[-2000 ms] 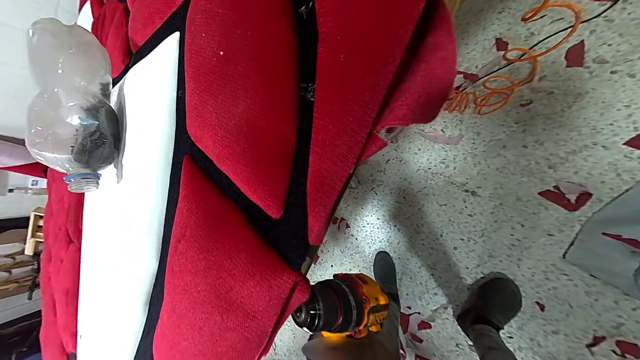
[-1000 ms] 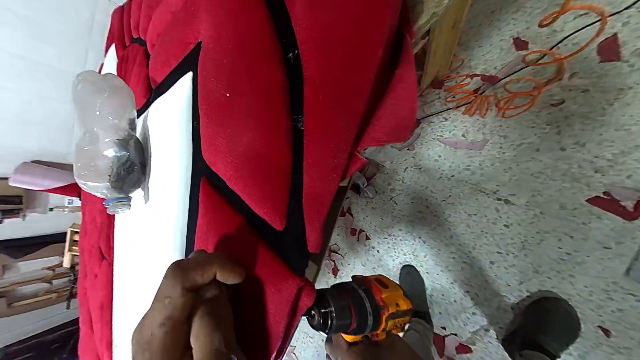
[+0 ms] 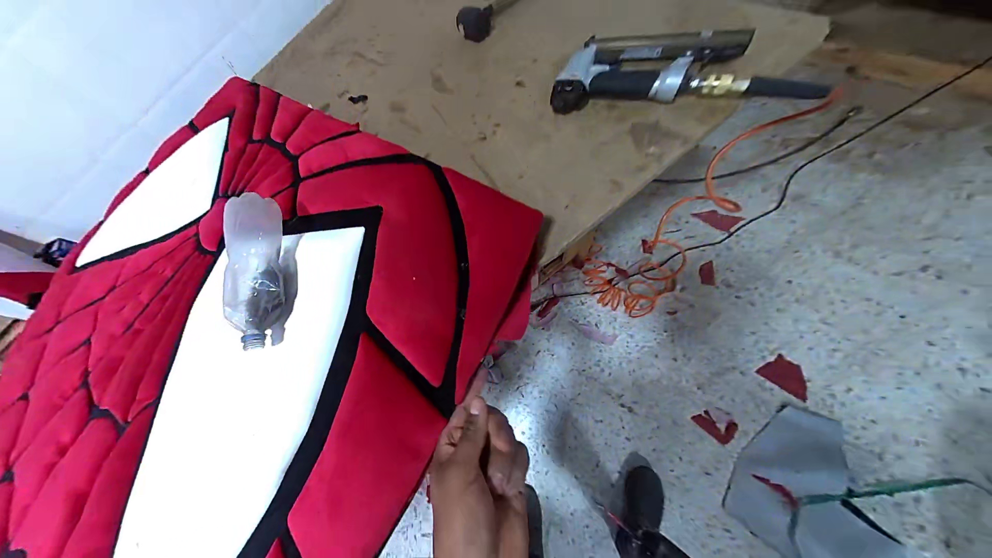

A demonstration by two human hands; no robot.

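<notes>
A red upholstered panel (image 3: 403,279) with black lines and white shapes fills the left side. At its right edge, low in the view, my left hand (image 3: 459,465) and my right hand (image 3: 508,465) appear pressed close together. Their fingers are bent near the corner where black lines meet; whether they pinch the fabric edge or something small is hidden. On the white shape (image 3: 232,434) lies a clear plastic bottle (image 3: 253,271) with dark contents, its neck toward me.
A pneumatic stapler (image 3: 651,74) with an orange coiled air hose (image 3: 666,263) lies on the brown board (image 3: 480,147). Near it is a black-headed mallet (image 3: 474,23). Red scraps (image 3: 784,377), grey fabric (image 3: 790,473) and a black cable (image 3: 783,190) lie on the speckled floor.
The yellow and black cordless drill, earlier held at the panel's edge by my right hand, is out of view. My left hand has moved right from the red fabric to the edge. The view has swung widely.
</notes>
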